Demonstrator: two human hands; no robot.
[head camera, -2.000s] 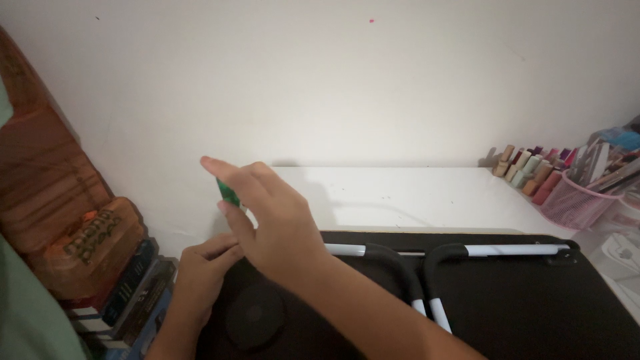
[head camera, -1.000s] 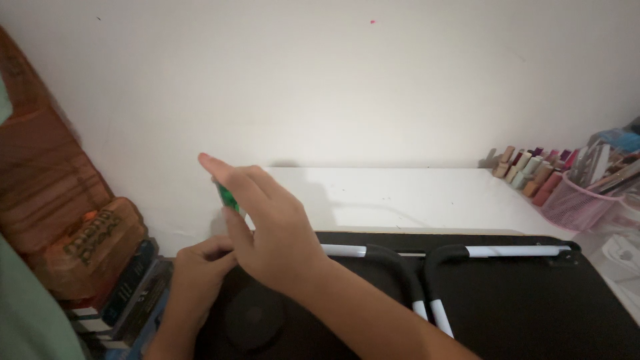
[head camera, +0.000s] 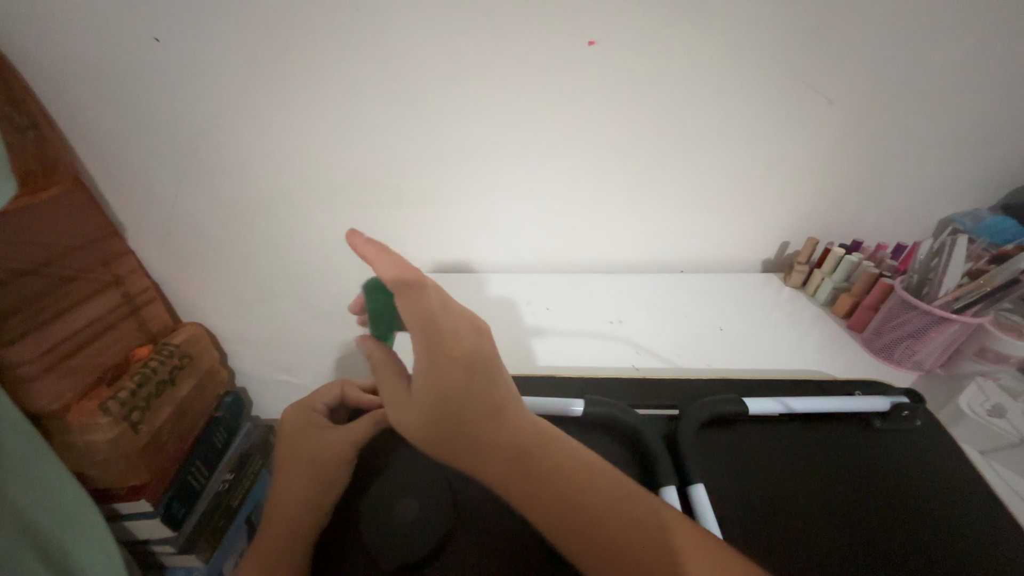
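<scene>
A small green object (head camera: 382, 310), its kind unclear, is pinched between the thumb and fingers of my right hand (head camera: 448, 360), whose index finger points up and to the left. Just below and left of it, my left hand (head camera: 324, 424) has its thumb and index finger pressed together beside the right palm. Whether something thin lies between those left fingertips cannot be told. Both hands are over the left end of a black folding table panel (head camera: 840, 472) with white and black tubular legs (head camera: 552, 406) folded against it.
A white desk top (head camera: 640, 320) runs along the wall. Nail polish bottles (head camera: 840, 276) and a pink mesh basket (head camera: 920, 332) of tools stand at the right. At the left, stacked books (head camera: 204, 464) lie under an orange-brown bag (head camera: 136, 400) with writing on it.
More of the green object shows beside my right fingers than a second ago. My right fingers have shifted a little around it; my left hand is in nearly the same place.
</scene>
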